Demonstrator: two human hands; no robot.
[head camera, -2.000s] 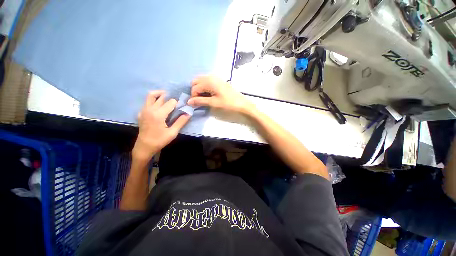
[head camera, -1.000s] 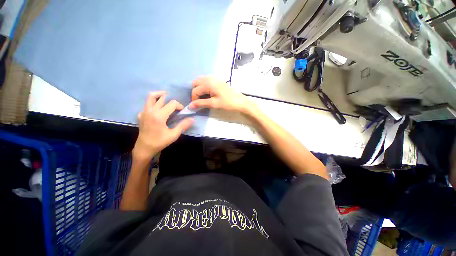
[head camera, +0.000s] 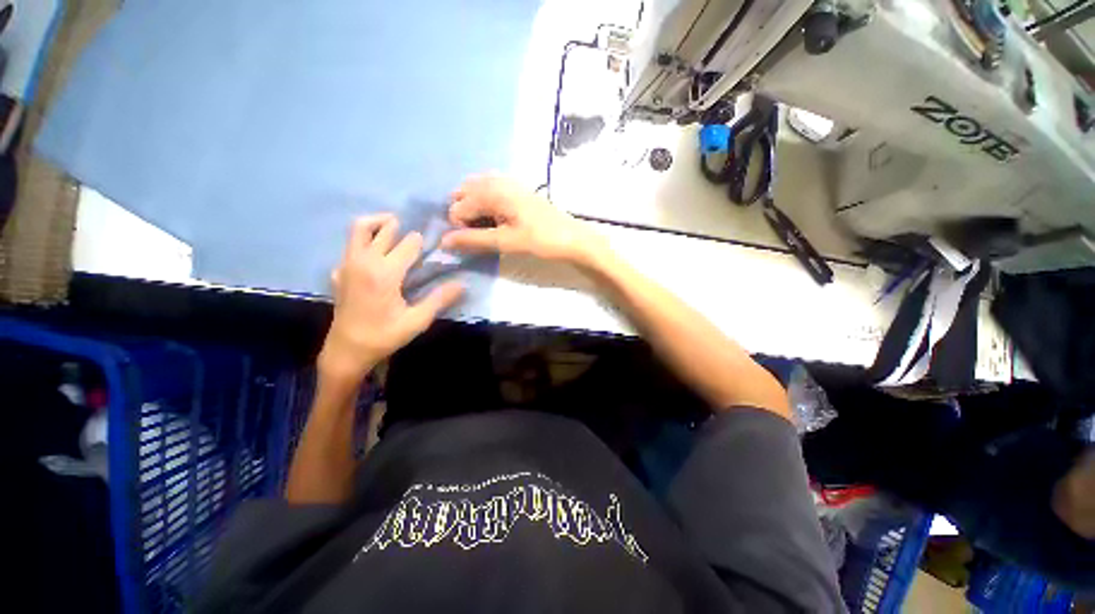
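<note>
A large light blue cut panel (head camera: 300, 108) lies flat on the white table, its near edge at the table's front edge. My left hand (head camera: 382, 282) rests at its near right corner, thumb and fingers spread around a small folded piece of the same blue cloth (head camera: 440, 254). My right hand (head camera: 510, 222) pinches the small piece from the right between thumb and curled fingers. The fold is partly hidden by the fingers and blurred.
A cream-white ZOJE sewing machine (head camera: 937, 132) stands at the right. Black scissors (head camera: 754, 156) and a slim dark tool (head camera: 797, 242) lie beside it. Black and white strips (head camera: 931, 318) hang at the right edge. Blue crates (head camera: 120, 420) stand below; a person's hand (head camera: 1077, 494) shows far right.
The small piece's pale raised fold now lies lower between my fingers. My right hand has shifted slightly left. At far right, the other person's arm has moved down.
</note>
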